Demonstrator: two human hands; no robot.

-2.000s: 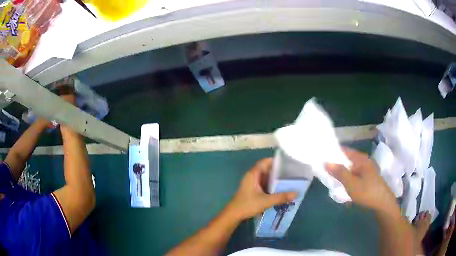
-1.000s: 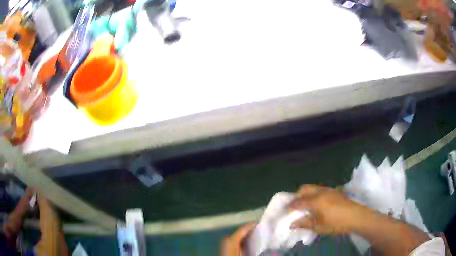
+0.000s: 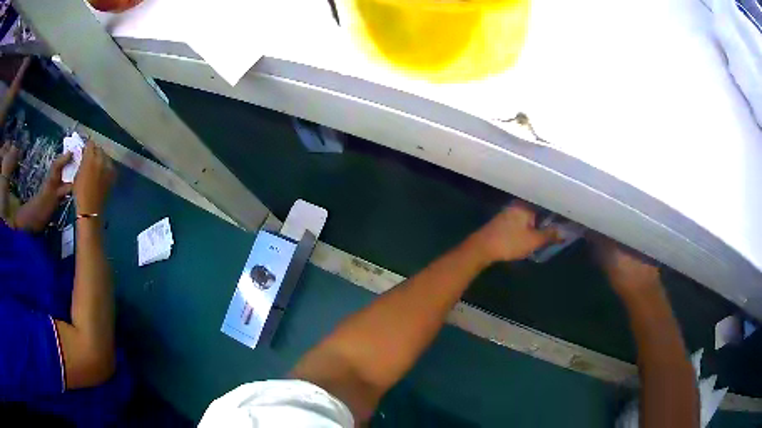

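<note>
My left hand [image 3: 511,234] reaches over the dark green belt, its fingers closed on a pale folding carton [image 3: 558,240], partly hidden at the shelf's edge. My right hand [image 3: 628,266] is just right of it, blurred, its fingers unclear under the shelf rim. A pale blue and white retail carton [image 3: 266,276] lies on the green bench at left, a round-headed product printed on it, its white end flap open towards the belt. White wrapped products [image 3: 708,394] show at the lower right, partly behind my right forearm.
A white raised shelf [image 3: 401,134] with a yellow tub [image 3: 443,38] overhangs the belt; its slanting post [image 3: 159,109] stands at left. Other cartons lie on the belt [image 3: 317,136] and far right [image 3: 728,330]. A neighbouring worker's arm [image 3: 92,276] and a paper slip [image 3: 155,242] are at left.
The view has turned and shifted. My hands have moved from the white wrapping and carton over the bench to the belt under the shelf edge. The white wrapping is no longer seen in them.
</note>
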